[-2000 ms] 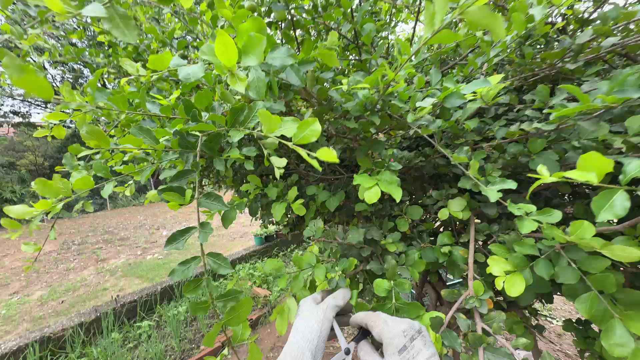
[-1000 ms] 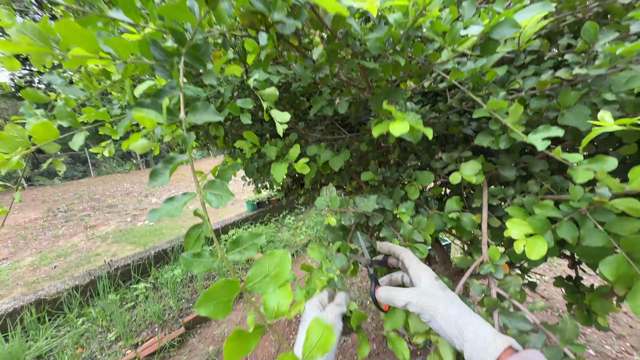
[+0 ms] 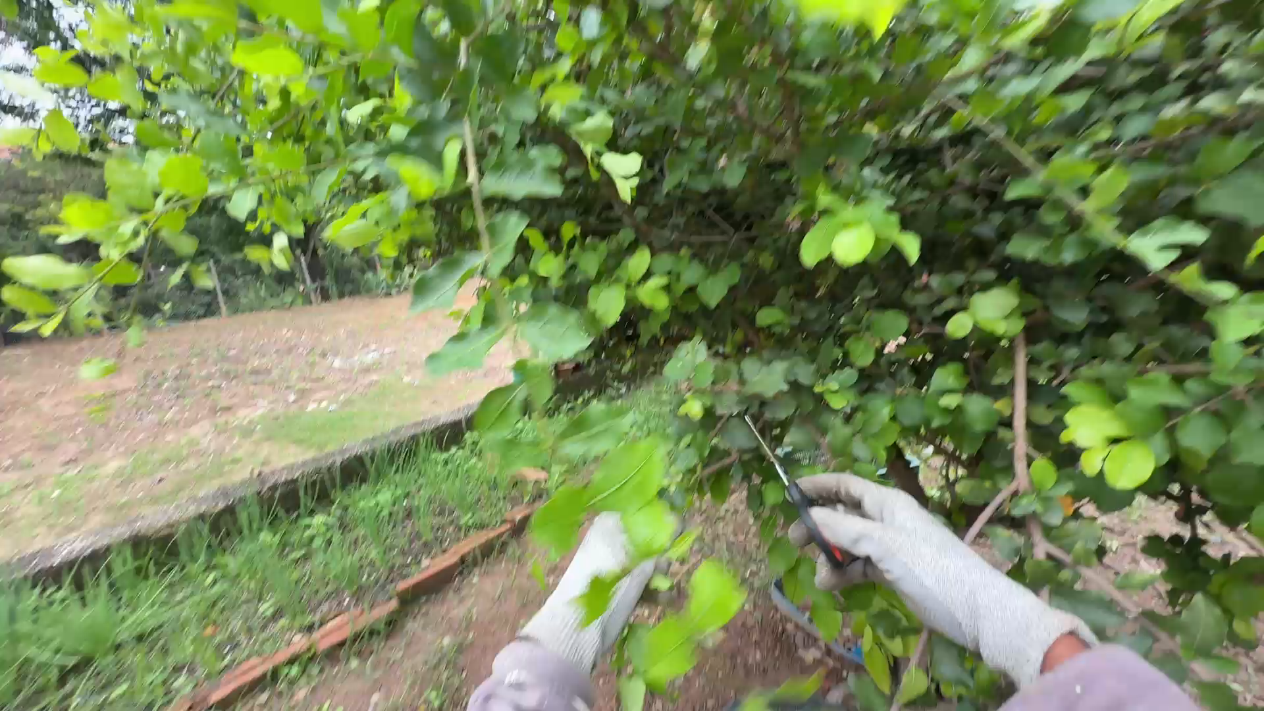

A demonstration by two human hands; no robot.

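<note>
Both hands wear pale grey knit gloves. My right hand (image 3: 859,533) grips scissors (image 3: 800,499) with black and orange handles; their slim metal blades point up and left among the leaves of a dense green shrub (image 3: 770,326). To the left and a little lower, my left hand (image 3: 612,563) is partly covered by bright leaves of a hanging shoot (image 3: 632,484). Its fingers are hidden, so what it holds cannot be made out.
Bare branches (image 3: 1021,415) rise at the right. A row of bricks (image 3: 346,627) edges grassy plants (image 3: 296,533) at the lower left, beside a low concrete curb (image 3: 247,494). Under the shrub lies a blue-rimmed object (image 3: 790,607), partly hidden. Bare soil (image 3: 237,375) stretches beyond the curb.
Two seconds ago my hands were close together at the bottom of the view; now they are apart, with the right one and the scissors farther right. The view has shifted.
</note>
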